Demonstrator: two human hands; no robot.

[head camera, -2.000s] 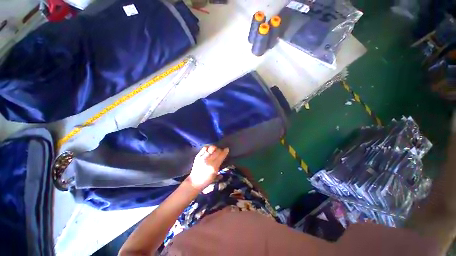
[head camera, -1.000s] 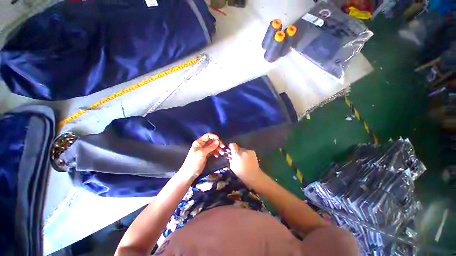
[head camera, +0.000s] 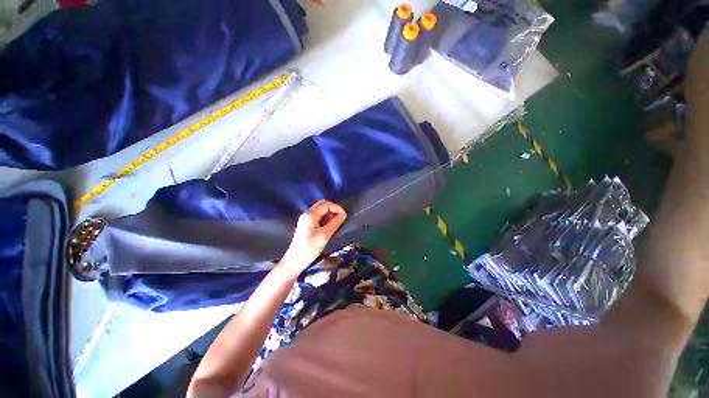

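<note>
A long folded garment (head camera: pixel 288 186), shiny navy with a matte grey edge, lies along the near side of the table. My left hand (head camera: pixel 317 229) is closed at the garment's near grey edge, fingertips pinched together. A fine light thread (head camera: pixel 400 189) runs taut from my left fingertips up to the right. My right arm reaches far out to the right; its hand is outside the picture. No needle or button can be made out. A round dish of shiny brown-gold pieces (head camera: pixel 85 247) touches the garment's left end.
Layered garments (head camera: pixel 35 288) lie at the left, a large navy bundle (head camera: pixel 148 78) at the far side. Yellow tape measure (head camera: pixel 183 142), three thread cones (head camera: pixel 403 47) and a bagged garment (head camera: pixel 486 47) are on the table (head camera: pixel 342 74). Polybagged garments (head camera: pixel 564 253) are heaped low right.
Since one second ago, my right hand has left my left hand and gone out of the picture to the right. The thread now shows stretched. The view has shifted slightly.
</note>
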